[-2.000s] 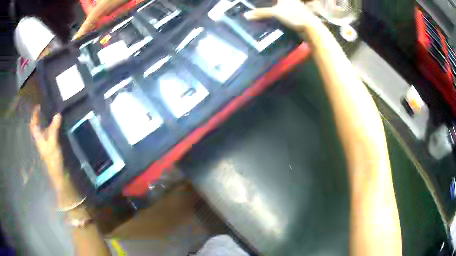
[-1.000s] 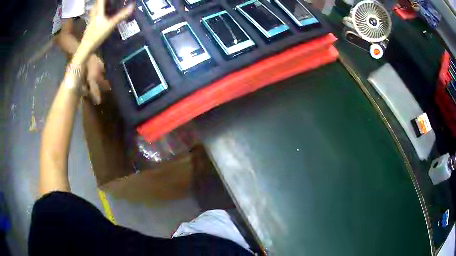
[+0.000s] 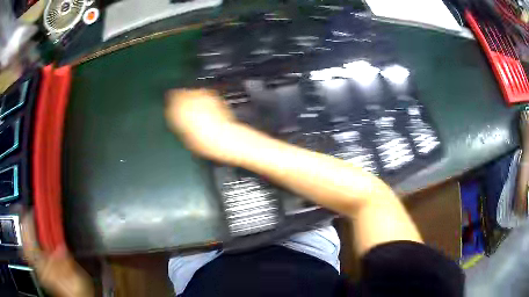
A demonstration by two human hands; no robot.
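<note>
A black foam tray [image 3: 290, 231] lies on the green bench top in front of me, blurred. It holds rows of dark phones, several with pale keypad rows, such as the phone at the near left [image 3: 250, 207]. Bright glare lies on the far right phones. My right hand [image 3: 200, 119] is over the tray's left edge, its forearm crossing above the phones; blur hides its fingers and any held thing. A blurred hand, apparently my left hand [image 3: 58, 270], is at the lower left beside the stacked red trays [image 3: 51, 156]; its grip is unclear.
Blue-rimmed phones [image 3: 8, 183] lie in a black tray at the left edge. A small fan [image 3: 64, 14] and a long grey-white item [image 3: 156, 14] are at the back. A red slotted tray [image 3: 513, 75] is at the right. A cardboard carton [image 3: 435, 214] is below the bench edge.
The view has swung right, so the red-edged stack now sits at the left and the keypad-phone tray is in view. My right arm has come back into the picture over that tray.
</note>
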